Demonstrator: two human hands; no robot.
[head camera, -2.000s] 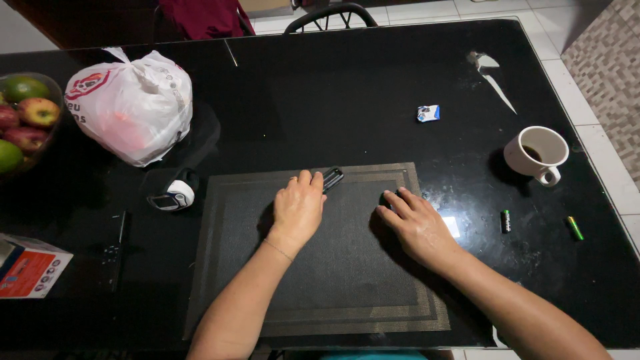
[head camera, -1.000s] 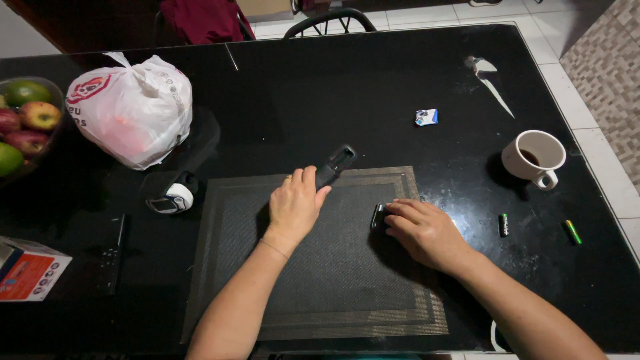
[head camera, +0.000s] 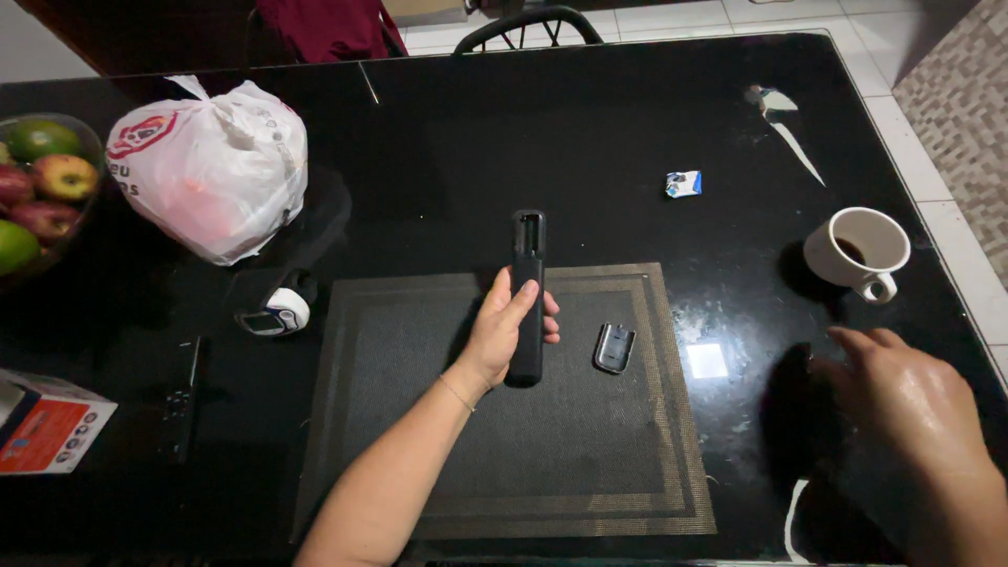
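Note:
My left hand (head camera: 504, 327) holds a black remote control (head camera: 528, 315) upright over the placemat, its back facing me and the battery compartment (head camera: 530, 234) uncovered at the far end. The loose battery cover (head camera: 614, 348) lies on the dark woven placemat (head camera: 504, 472), right of the remote. My right hand (head camera: 906, 394) is over the table's right side, below the white mug; it is blurred, and whether its fingers hold anything cannot be made out. The batteries seen earlier on that side are hidden now, in the area of this hand.
A white mug (head camera: 858, 248) with dark liquid stands at the right, near a small blue-and-white packet (head camera: 683, 183). At the left are a tied plastic bag (head camera: 213, 173), a fruit bowl (head camera: 98, 189), a watch-like device (head camera: 276, 313), another remote (head camera: 187, 402) and a box (head camera: 55, 433).
My right hand has left the battery cover on the placemat and moved right, to where the batteries lay. My left hand has turned the remote upright, and its compartment now shows uncovered.

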